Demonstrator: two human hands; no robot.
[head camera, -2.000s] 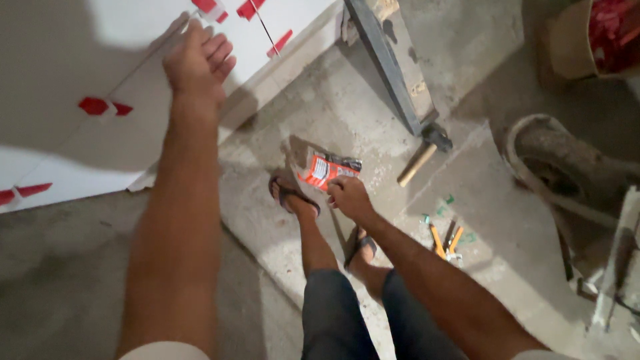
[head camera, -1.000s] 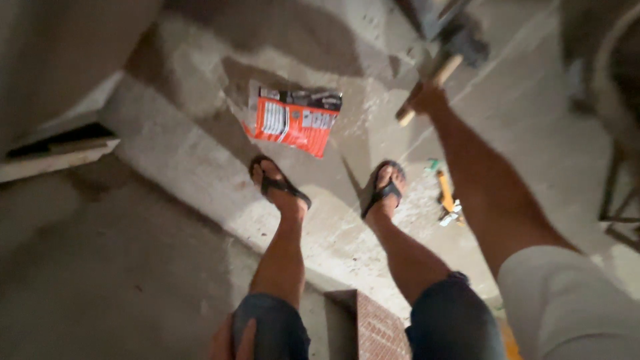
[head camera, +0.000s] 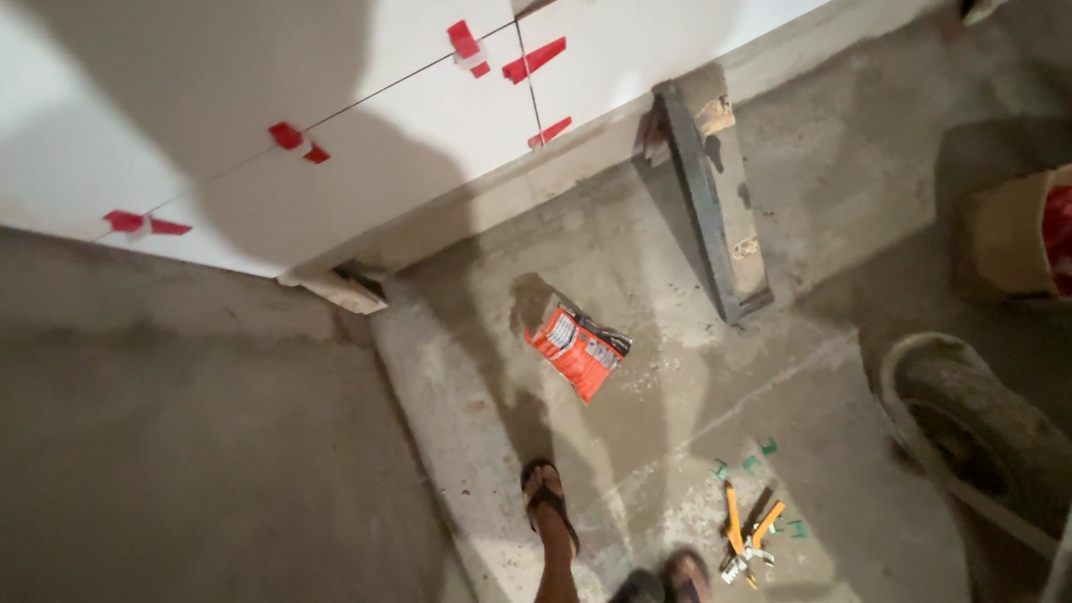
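Neither my left hand nor my right hand shows in this view. White wall tiles fill the upper left, with red tile-levelling wedges in clear clips along their joints. An orange plastic packet bearing writing lies on the concrete floor below them. Pliers with orange handles lie at the lower right of the packet, beside several small green plastic pieces. My sandalled foot is on the floor below the packet; the other is partly cut off at the bottom edge.
A grey bar with a pale board beside it reaches from the tiled wall's base onto the floor. At the right are a wheel and a container with red pieces. A short wooden piece juts under the tiles' lower edge.
One second ago my right hand was at the hammer's handle; now both hands and the hammer are out of view. The view has swung back to the tiled wall.
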